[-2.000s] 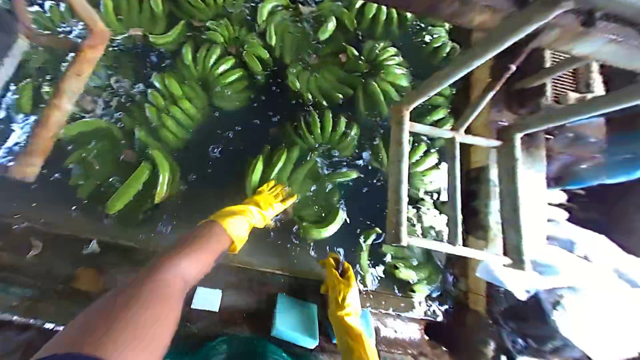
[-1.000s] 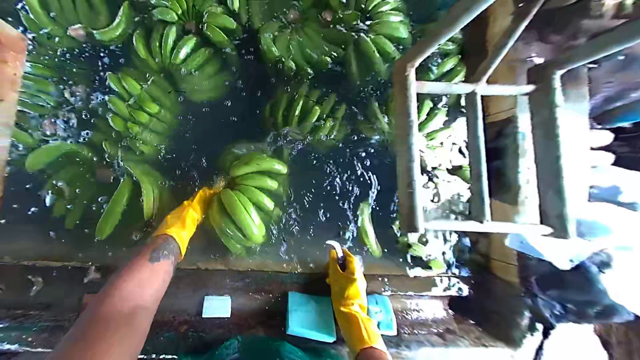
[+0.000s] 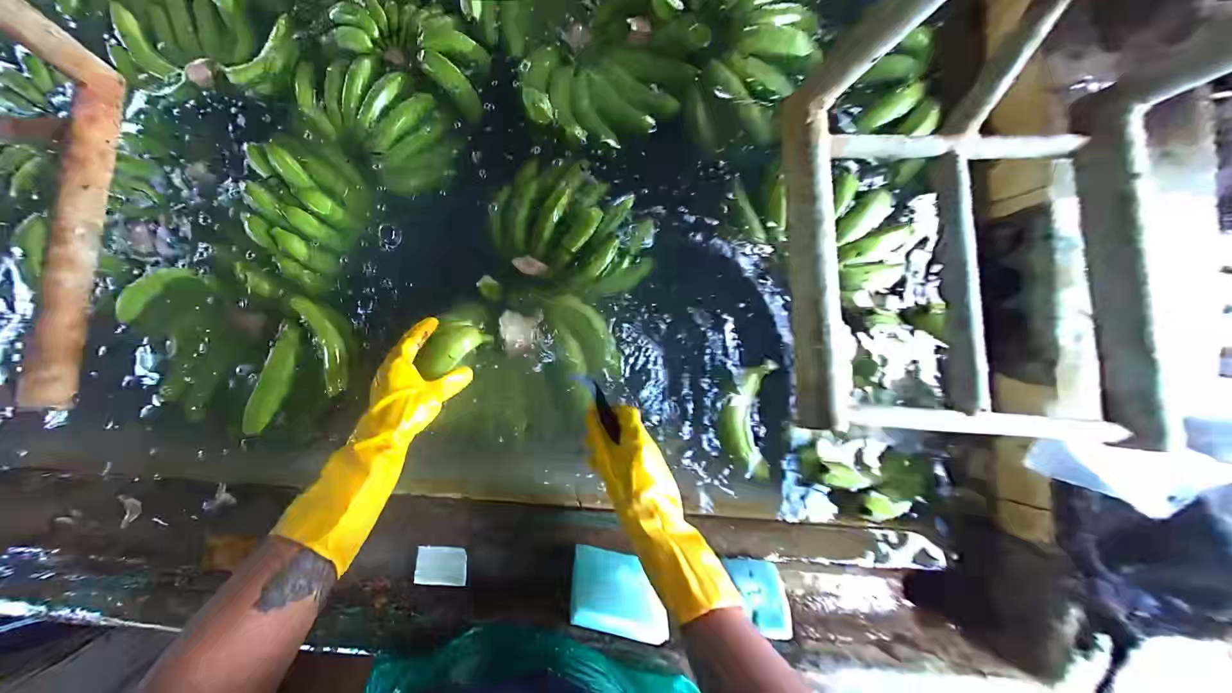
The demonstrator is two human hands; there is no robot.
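My left hand (image 3: 409,380), in a yellow rubber glove, is around a green banana (image 3: 450,346) at the left side of a banana hand whose pale cut crown (image 3: 520,332) shows at the water surface. The lower part of that bunch is blurred under water. My right hand (image 3: 621,433), gloved the same way, is closed on a small dark-handled knife (image 3: 606,412), its blade tip pointing up and left beside the bunch. Another green banana hand (image 3: 568,231) floats just beyond. A loose green banana (image 3: 739,419) floats to the right.
Several more banana hands (image 3: 308,212) float across the tank. The tank's edge (image 3: 520,500) runs in front of me, with light blue blocks (image 3: 616,592) and a small white piece (image 3: 441,566) on the ledge. A metal frame (image 3: 813,269) stands right, a rusty one (image 3: 67,241) left.
My left hand held a banana hand above the water a second ago; now a bunch lies in the water by it. The knife hand has moved up over the water, nearer the left hand.
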